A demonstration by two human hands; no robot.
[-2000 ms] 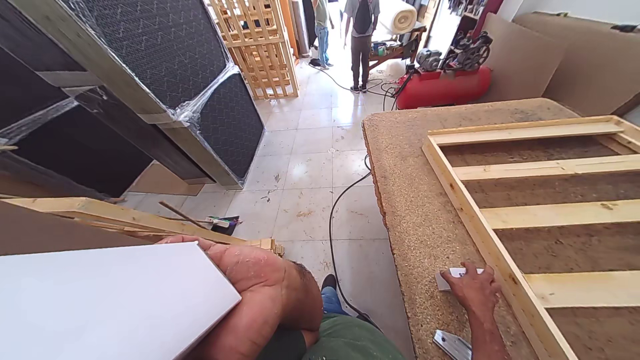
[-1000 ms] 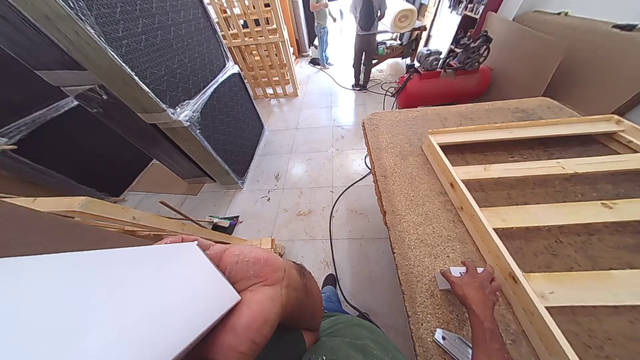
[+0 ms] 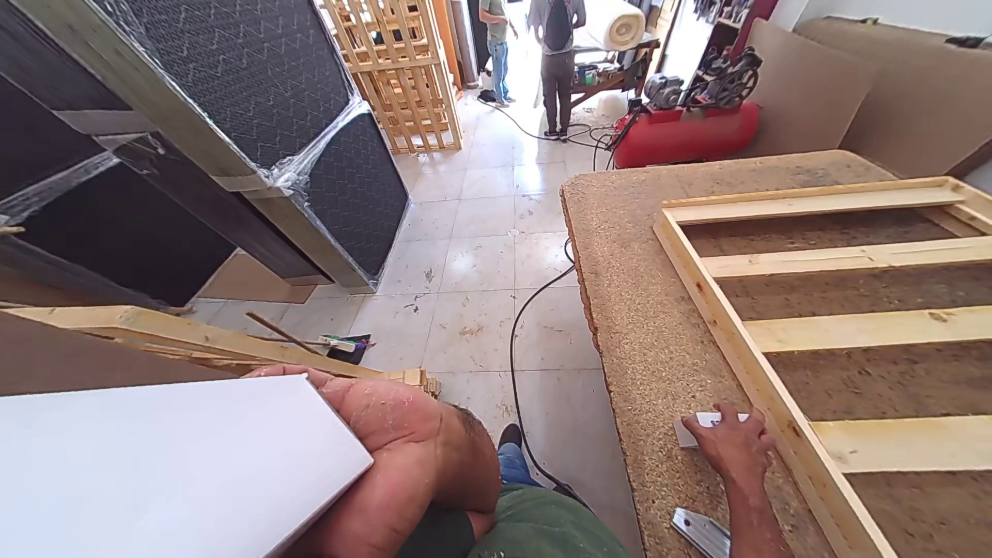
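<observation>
My left hand (image 3: 387,442) is wrapped around a white box (image 3: 170,465) at the lower left; the palm lies against its side and the fingertips are mostly hidden behind it. On the chipboard tabletop (image 3: 635,310), my right hand (image 3: 728,442) grips a small white box (image 3: 687,434) with dark print, fingers spread over its top. A slatted wooden frame (image 3: 725,325) lies on the table just right of that hand. Below the hand, partly covered by the forearm, is a metal tool (image 3: 697,532), perhaps a stapler.
A black hose (image 3: 514,341) runs over the tiled floor (image 3: 465,263). A red air compressor (image 3: 686,136) stands beyond the table. Plastic-wrapped panels (image 3: 256,101) lean at left, near wooden lattice frames (image 3: 403,85). Timber frames (image 3: 194,337) lie lower left. Two people (image 3: 559,70) stand far back.
The people at the back have shifted slightly. Both of my hands and the two white boxes stay where they were.
</observation>
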